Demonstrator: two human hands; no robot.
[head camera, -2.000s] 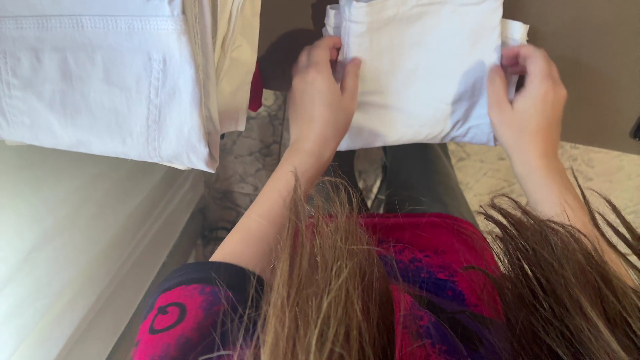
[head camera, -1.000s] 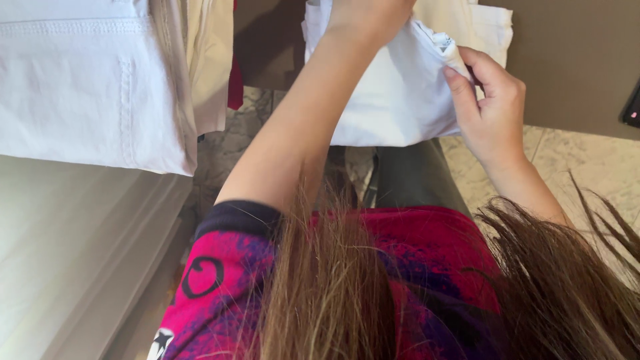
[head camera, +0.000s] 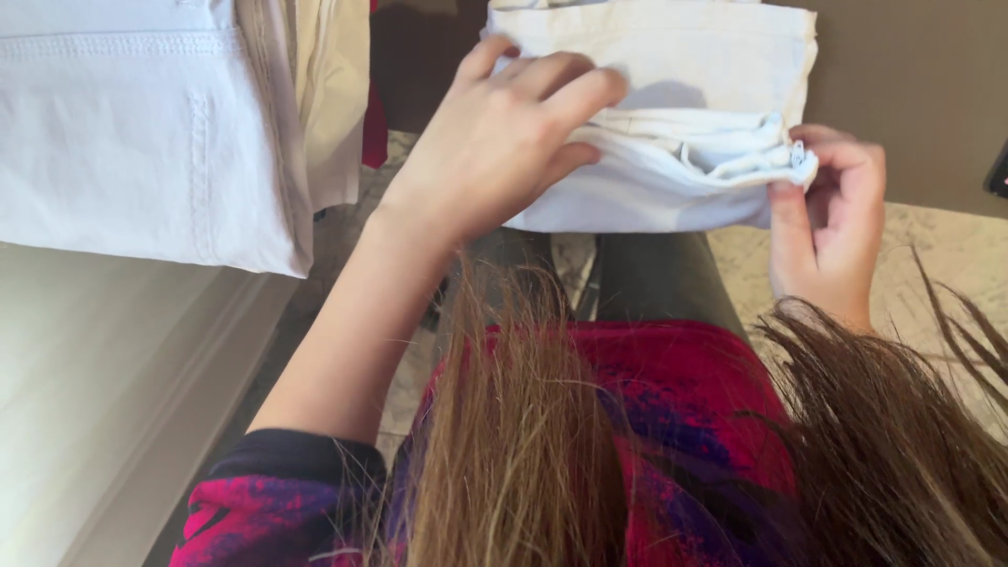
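Note:
A folded white garment lies on the brown table top at the upper middle, its near part turned back in loose folds. The right hand pinches the right end of those folds between thumb and fingers, beside a small patch with markings. Over the left part of the garment is the left hand, palm down, with its fingers apart and slightly blurred; it grips nothing. Whether its fingertips touch the cloth is unclear.
A stack of folded white and cream garments hangs over the table edge at the upper left, near a red cloth. A dark object sits at the right edge of the brown table. A pale ledge runs along the left.
The left hand has come back toward me from the top of the view. The garment, flat and smooth two seconds ago, now has its near part gathered in open folds.

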